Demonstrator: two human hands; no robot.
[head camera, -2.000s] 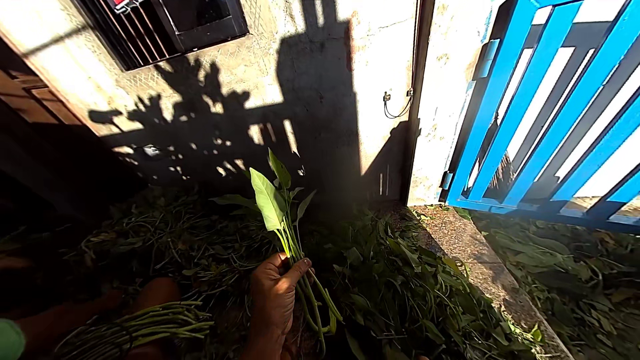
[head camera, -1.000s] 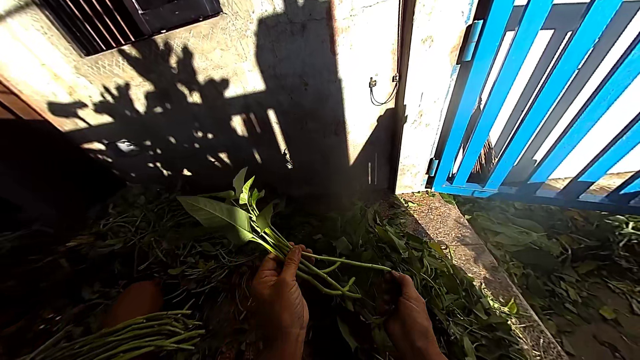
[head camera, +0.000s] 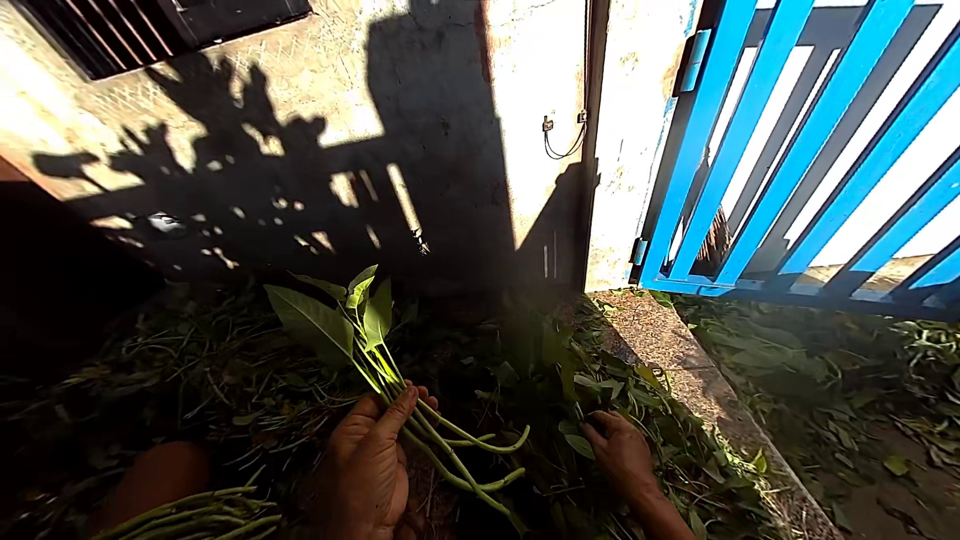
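My left hand (head camera: 375, 457) is closed around several leafy green stems (head camera: 386, 367), with broad pointed leaves above the thumb and bare stem ends curving out to the right. My right hand (head camera: 619, 450) is low over the heap of cut greens (head camera: 555, 375), its fingertips at a leaf there; whether they pinch it cannot be made out. A bundle of green stems (head camera: 202, 517) lies at the bottom left, beside a bare knee.
Ahead stands a plastered wall (head camera: 442, 112) with a dark barred window (head camera: 112, 30). On the right are a blue slatted gate (head camera: 772, 150) and a concrete sill (head camera: 675, 360), with more leaves (head camera: 795, 375) scattered beyond it.
My right hand has let go of the stem end it held one second ago and moved to the loose greens. The left hand still grips its stems.
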